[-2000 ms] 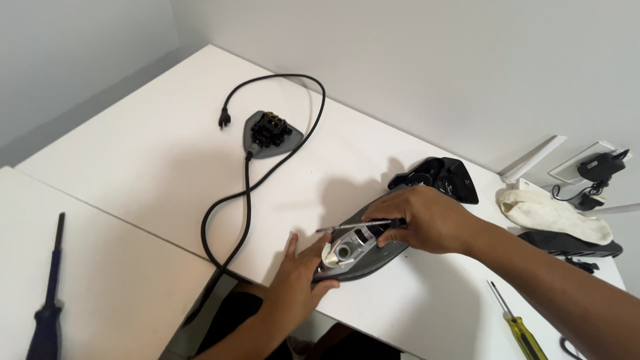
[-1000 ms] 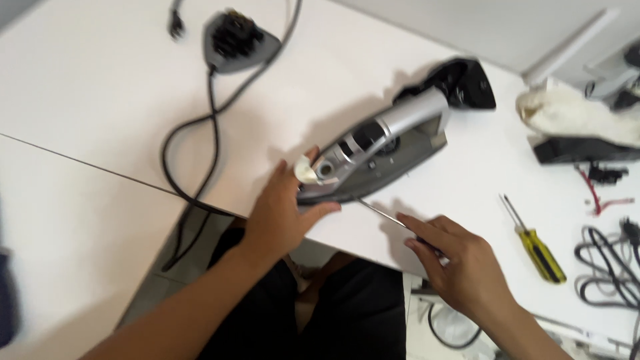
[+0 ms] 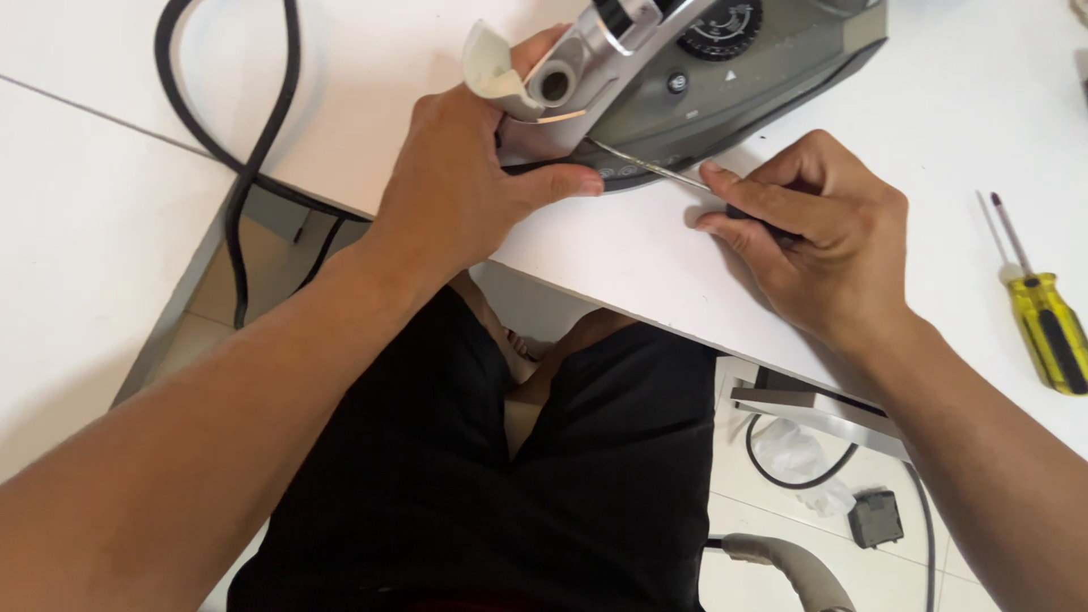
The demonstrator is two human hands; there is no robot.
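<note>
A grey and silver clothes iron [image 3: 646, 102] lies on the white table near its front edge. My left hand [image 3: 476, 161] grips the iron's front end, thumb along the lower rim and fingers behind the silver housing. An off-white cover piece [image 3: 493, 72] stands tilted up beside a round opening there. My right hand [image 3: 807, 221] holds a thin metal-shafted tool [image 3: 650, 166] by its dark handle, mostly hidden in the fingers. The tool's tip touches the seam between the silver housing and the grey body.
A screwdriver with a yellow and black handle [image 3: 1050, 331] lies at the right on the table [image 3: 960, 102]. A black power cord [image 3: 246, 170] loops over the left table edge. Below are a chair armrest [image 3: 773, 561] and a small dark box [image 3: 875, 517] on the floor.
My right hand has left the iron's upper housing, and its tool now meets the lower seam from the right. The left hand stays on the iron's front end. The view has moved closer.
</note>
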